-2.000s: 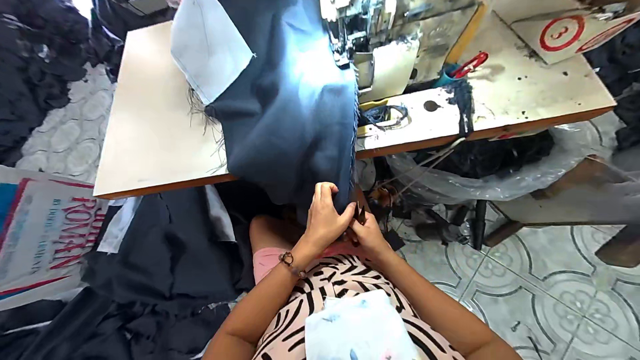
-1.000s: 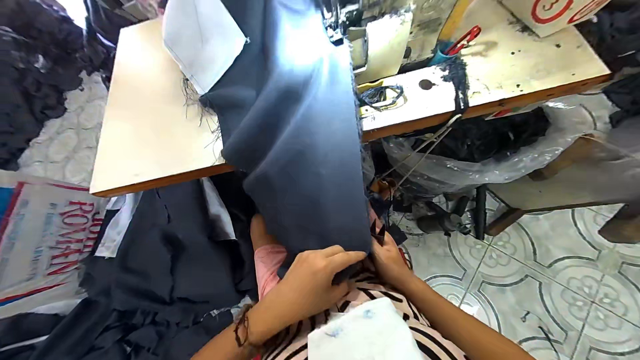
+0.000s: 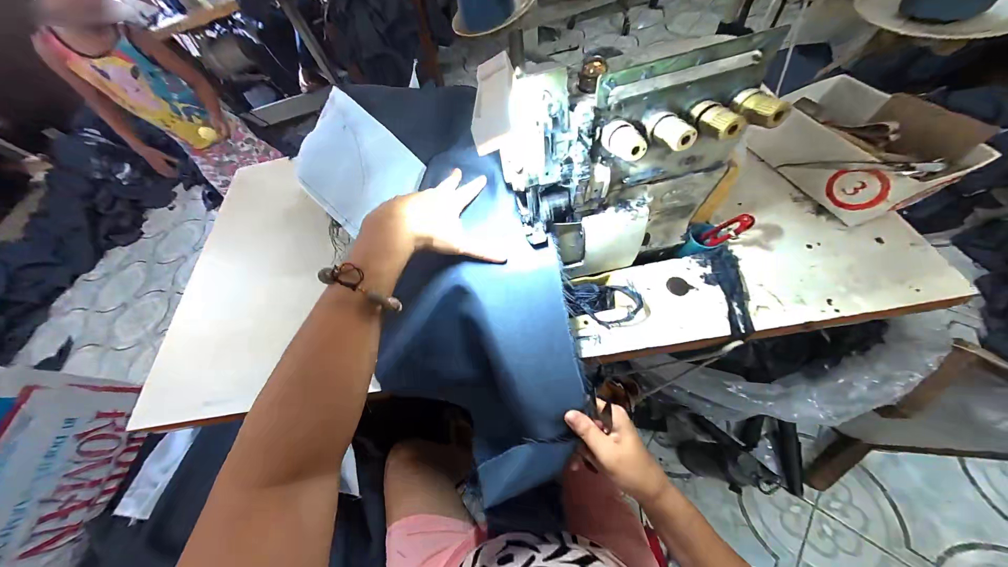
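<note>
Dark blue fabric (image 3: 512, 331) runs from the overlock sewing machine (image 3: 622, 142) down over the table's front edge to my lap. My left hand (image 3: 437, 220) lies on it with spread fingers, left of the lit needle area and presser foot (image 3: 537, 235). Low on the fabric's right edge, my right hand (image 3: 610, 449) grips the cloth between thumb and fingers; a small dark object, partly hidden, shows in that hand. A pale blue fabric piece (image 3: 358, 157) lies on the dark cloth beside my left wrist.
The white tabletop (image 3: 228, 299) has a brown edge. Right of the machine are a teal cup (image 3: 697, 236) with a red-handled tool (image 3: 728, 228) and an open cardboard box (image 3: 850, 173). A person (image 3: 150, 87) is at the upper left. Plastic sheeting (image 3: 787, 386) hangs beneath the table.
My left hand has gone from the fabric's lower edge up to the cloth beside the presser foot. My right hand remains at the lower right edge. The view has tilted up.
</note>
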